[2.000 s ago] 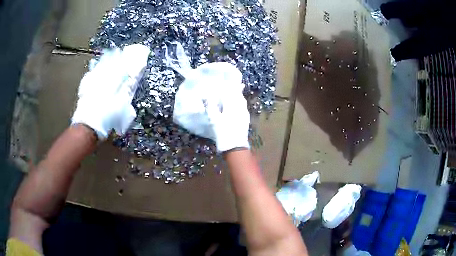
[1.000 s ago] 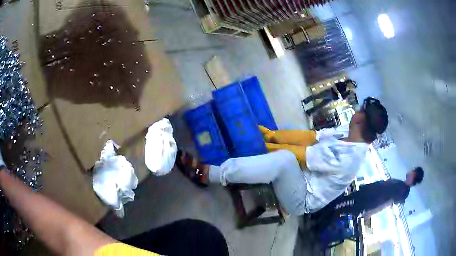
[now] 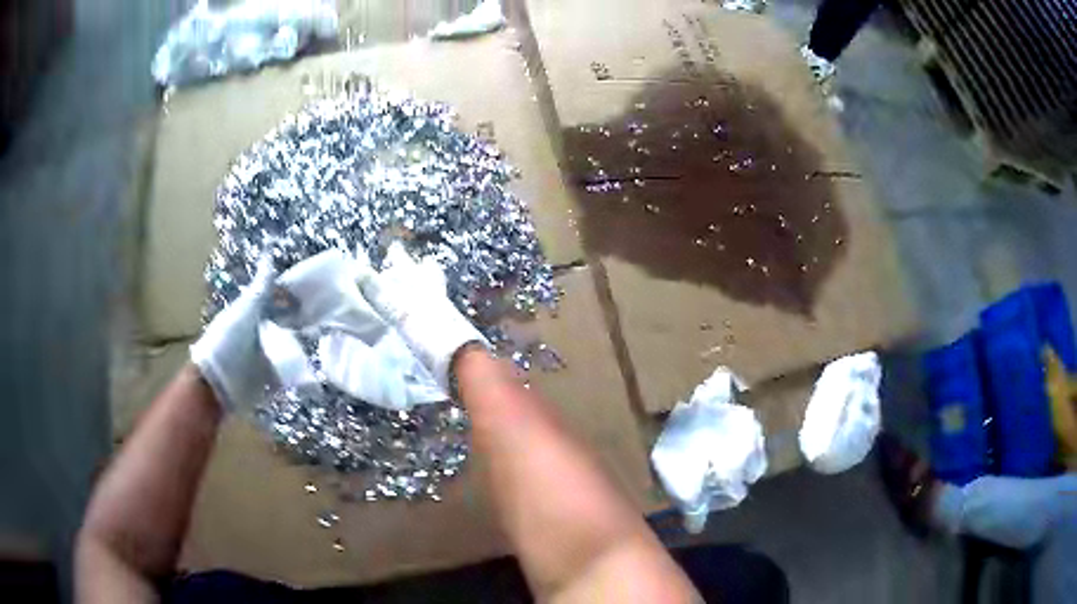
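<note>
A wide heap of small shiny metal parts (image 3: pixel 354 177) lies on brown cardboard (image 3: pixel 709 342). My left hand (image 3: pixel 240 342), in a white knit glove, is at the heap's left side against a white cloth (image 3: pixel 376 363). My right hand (image 3: pixel 428 309), also gloved in white, is on the cloth's right side. The cloth is spread between both hands over the middle of the heap. My fingertips are blurred into the cloth and the parts.
A dark wet patch (image 3: pixel 720 189) with scattered parts marks the cardboard at right. Two crumpled white cloths (image 3: pixel 711 448) lie at the lower right edge. Blue crates (image 3: pixel 998 389) and a seated person's leg are at right. A whitish bundle (image 3: pixel 242 41) lies at the back left.
The view swung right to a seated coworker, then came back to the heap. Both my hands are now on an opened-out white cloth between them; earlier they were farther apart.
</note>
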